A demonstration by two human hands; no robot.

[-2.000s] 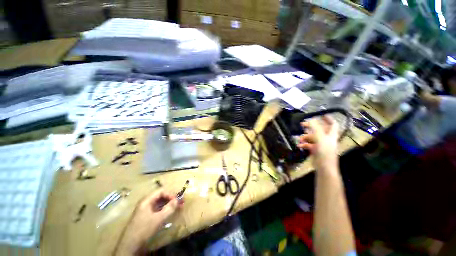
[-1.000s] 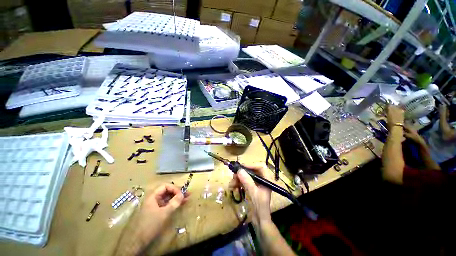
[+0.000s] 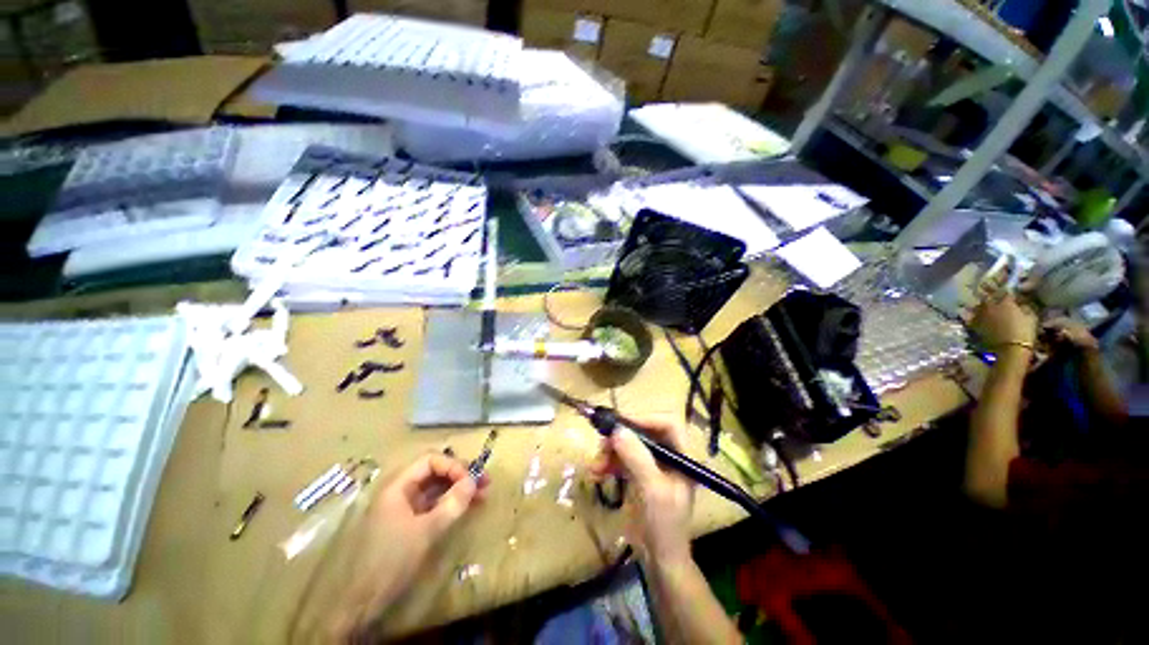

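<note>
My left hand [image 3: 428,498] pinches a small dark flex strip [image 3: 484,454] between thumb and fingertips, its end pointing up. My right hand [image 3: 649,485] holds a black soldering iron [image 3: 680,456] like a pen. Its thin metal tip points up and left, near the lower right corner of the grey metal plate [image 3: 447,384], apart from the strip. Dark-handled scissors [image 3: 610,489] lie partly hidden behind my right hand. Loose dark strips [image 3: 365,374] lie left of the plate.
A white-clear tube [image 3: 542,349] crosses the plate towards a round tin [image 3: 616,347]. A black fan [image 3: 677,271] and black station [image 3: 796,368] stand right. A blister tray [image 3: 82,441] and white branched piece [image 3: 237,350] are left. Another person's hands [image 3: 1004,325] are far right.
My right hand has come from the black station at the right with the soldering iron, now in front of the plate. My left hand still holds the strip. The view has shifted slightly.
</note>
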